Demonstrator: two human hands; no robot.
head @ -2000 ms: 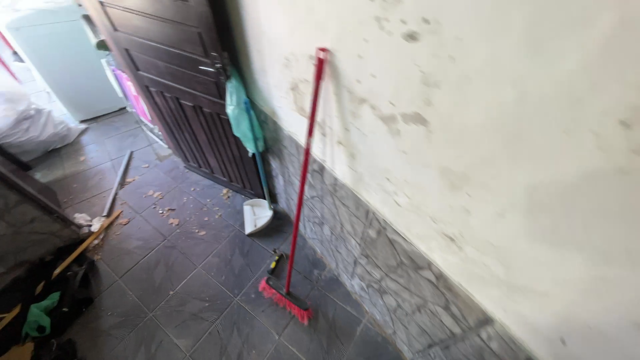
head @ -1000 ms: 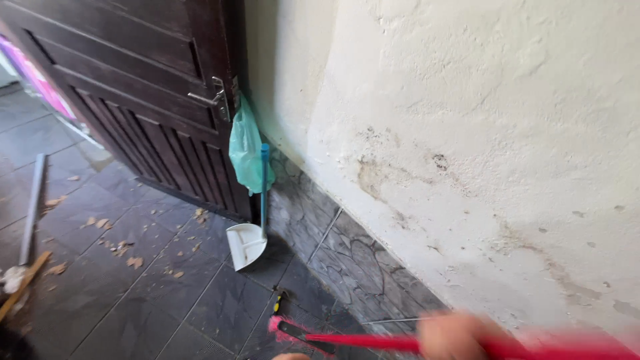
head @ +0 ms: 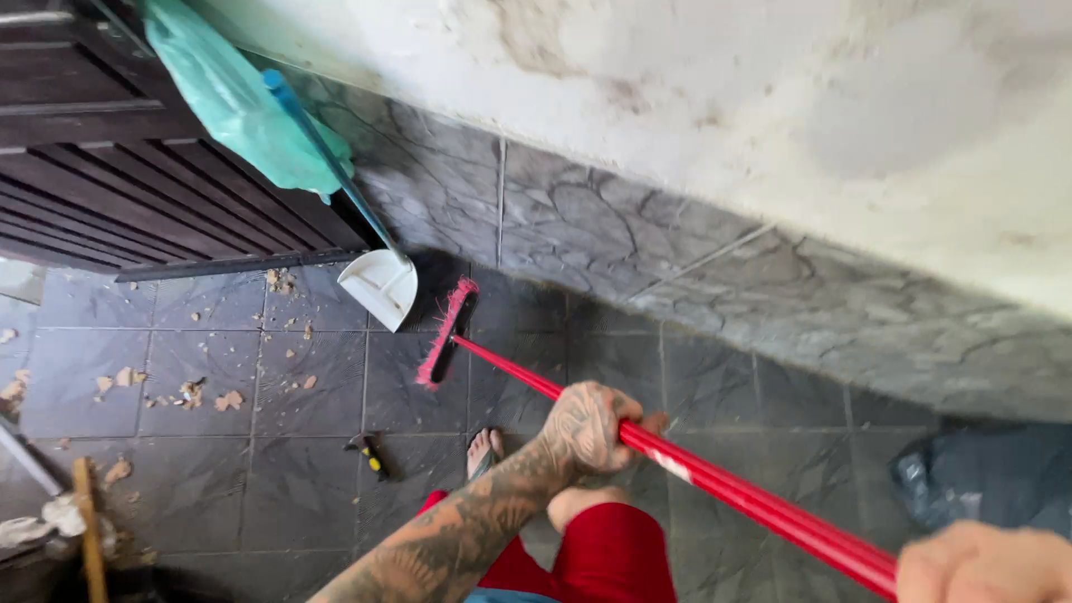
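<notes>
A push broom with a red handle [head: 754, 494] and pink bristles [head: 444, 335] runs from the floor tiles up to the lower right. My left hand [head: 590, 427], on a tattooed forearm, is closed round the middle of the handle. Around its upper end, at the right edge, my right hand [head: 984, 565] is wrapped, partly cut off by the frame. Left of the broom head, a white dustpan [head: 381, 289] with a blue handle leans in the corner by the wall. Broken debris [head: 193, 394] lies scattered over the dark tiles.
A hammer [head: 368, 456] lies on the floor left of my foot. A dark wooden door [head: 109, 151] with a green plastic bag [head: 243, 100] stands upper left. A wood strip [head: 88, 528] and metal bar [head: 29, 456] lie lower left, a dark plastic bag [head: 988, 477] at right.
The broom leaned upright against the wall two seconds ago; now both my hands hold it, its head on the floor near the dustpan. The view has tilted down and come closer.
</notes>
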